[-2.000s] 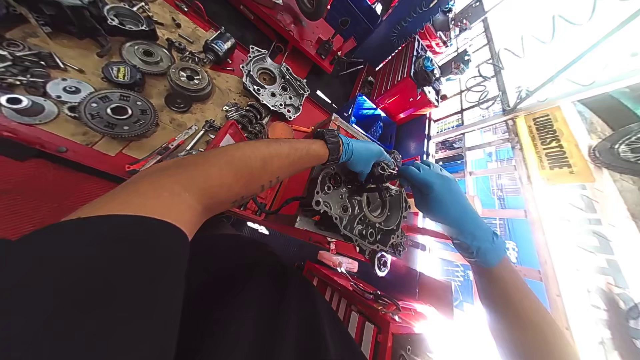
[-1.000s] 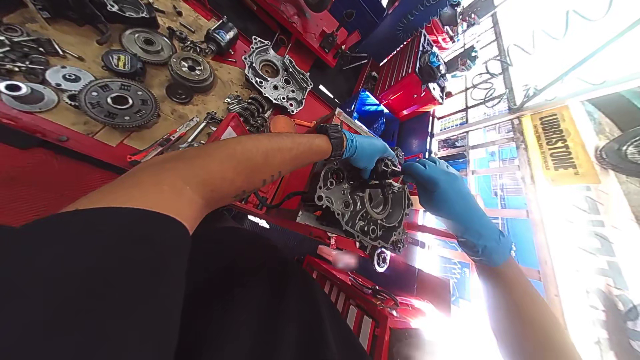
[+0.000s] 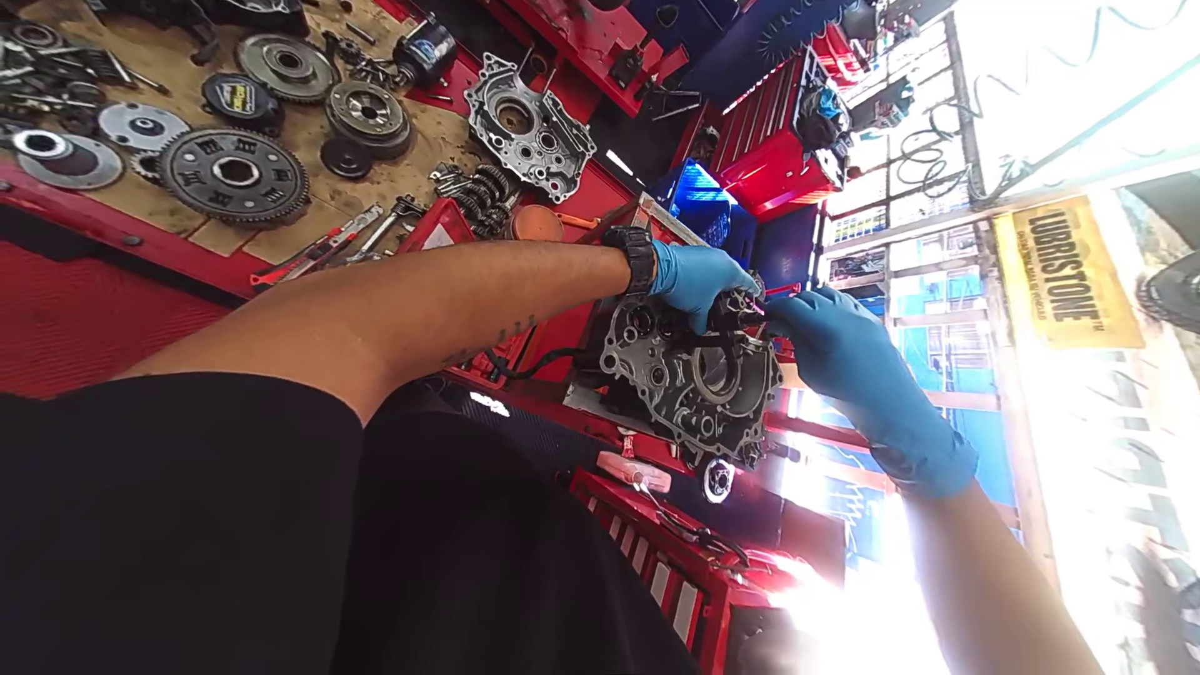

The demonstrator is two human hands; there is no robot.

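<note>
An engine crankcase half (image 3: 689, 380) of grey metal stands over the red bench, its open, bored face toward me. At its upper edge my left hand (image 3: 703, 281), in a blue glove with a black watch at the wrist, is closed on a small dark metal part (image 3: 736, 309). Just right of that part is my right hand (image 3: 834, 342), also blue-gloved, its fingertips bent against the part's right side. Whether the right fingers grip the part or something thin is hidden. A second crankcase half (image 3: 530, 127) lies farther back to the left.
Left on the wood-topped bench lie a clutch basket gear (image 3: 234, 173), other gears (image 3: 286, 66), a gear cluster (image 3: 483, 197) and pliers (image 3: 328, 246). A red tool chest (image 3: 769, 141) stands behind. A red drawer cabinet (image 3: 656, 562) is below the crankcase, near my legs.
</note>
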